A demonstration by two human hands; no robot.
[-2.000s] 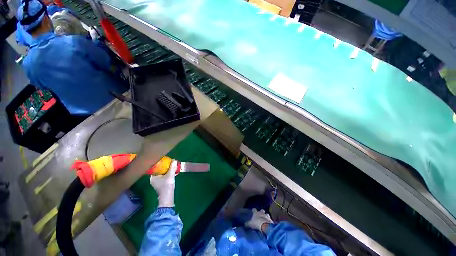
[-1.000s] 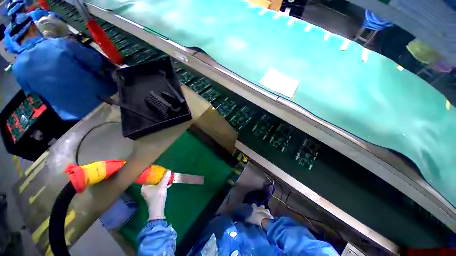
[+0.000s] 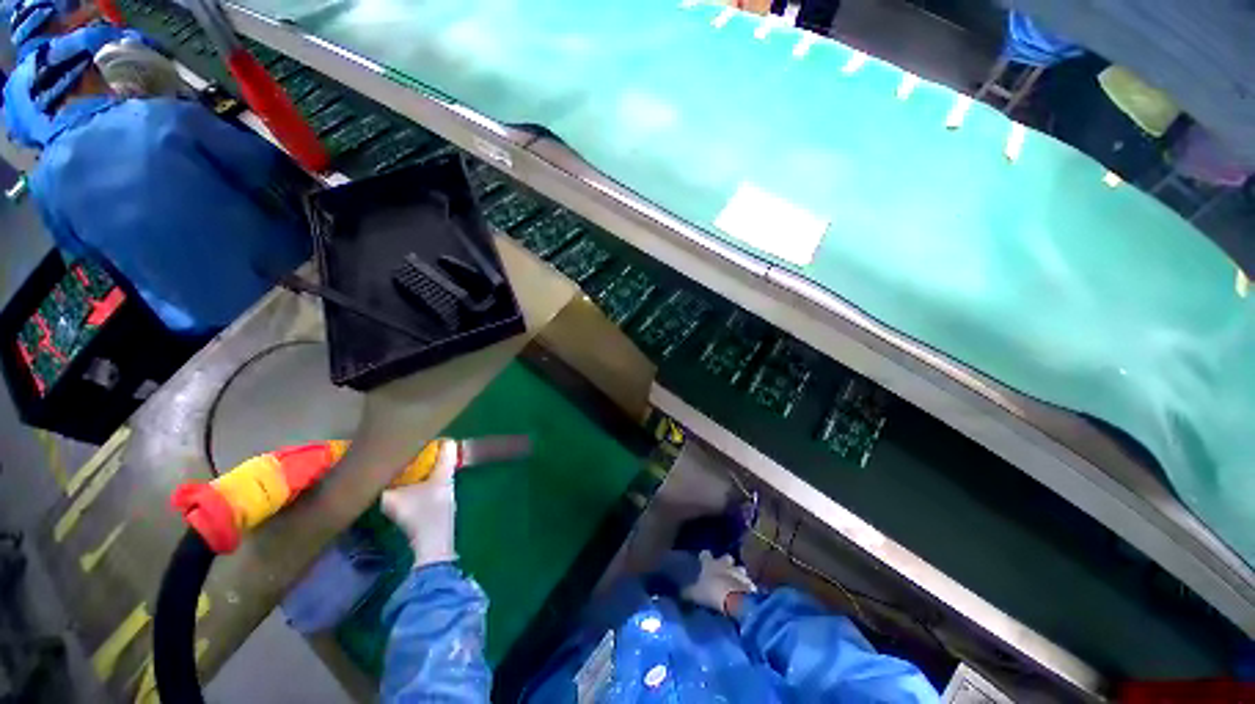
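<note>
My left hand (image 3: 430,514), in a white glove, is closed around the yellow wrapped end of the hose nozzle (image 3: 417,465), partly hidden by the shelf edge. A flat metal tip (image 3: 496,448), blurred, points right from it over the green mat (image 3: 551,475). The hose's red-yellow wrapped part (image 3: 259,491) crosses the shelf, and a black ribbed hose (image 3: 179,619) curves down at left. My right hand (image 3: 716,580), in a white glove, is low against my blue smock. Its fingers are too small to tell if it holds anything.
A raised shelf (image 3: 152,454) bears a black tray (image 3: 361,360) with black tools. A brown side panel (image 3: 599,355) stands by the mat. A conveyor (image 3: 950,530) carries rows of circuit boards (image 3: 852,421). A blue bin (image 3: 330,585) is at the mat's left. A person (image 3: 152,206) in blue is at upper left.
My left hand and the nozzle have moved up over the mat since the last earlier frame, and less of the nozzle's wrapped end shows beyond the shelf. My right hand has stayed low.
</note>
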